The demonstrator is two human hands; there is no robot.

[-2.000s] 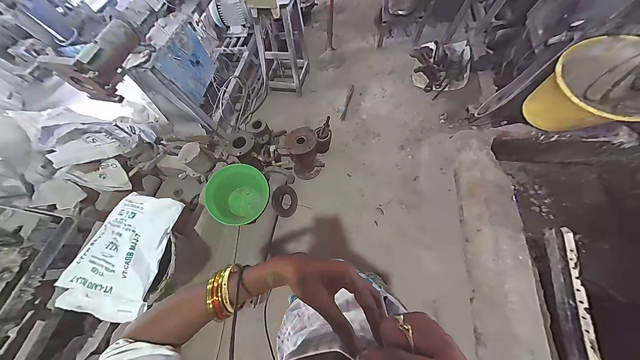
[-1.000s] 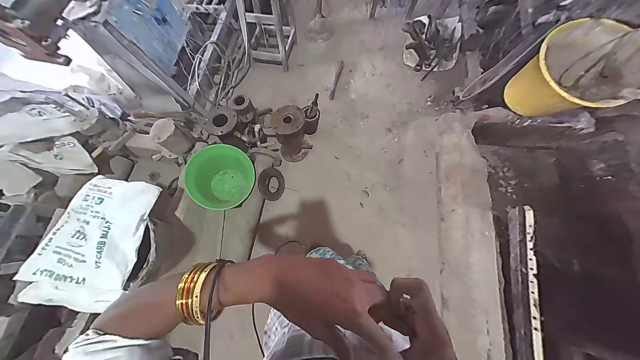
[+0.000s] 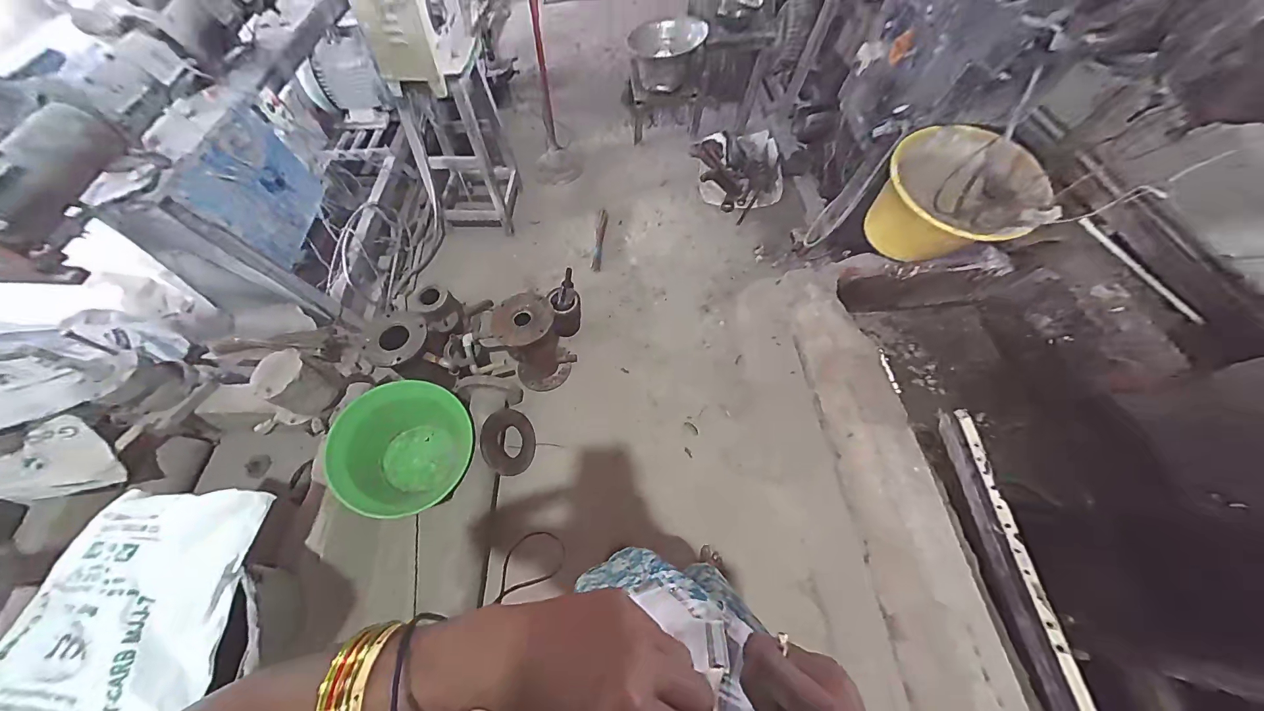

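My left hand (image 3: 583,657), with gold-coloured bangles (image 3: 357,667) and a dark cord at the wrist, is at the bottom centre, its fingers curled and partly cut off by the frame. Close to its right is my right hand (image 3: 795,676), a ring on one finger. Light printed cloth (image 3: 681,617) shows between the two hands, against my body; whether the fingers grip it is unclear. Below it spreads blue and white patterned fabric (image 3: 632,568). Beyond my left hand, a green plastic basin (image 3: 400,449) sits beside a flat metal ring (image 3: 509,441).
Flanged metal parts (image 3: 523,321) stand behind the basin. A white printed sack (image 3: 128,592) lies at left. On the right are a low concrete ledge (image 3: 839,425), a dark pit (image 3: 1116,474) and a yellow bucket (image 3: 913,222). A metal bowl (image 3: 667,64) stands farther back.
My hands have shifted lower in the view, and the left hand's fingers, spread earlier, are now curled in by the cloth. The view has moved somewhat.
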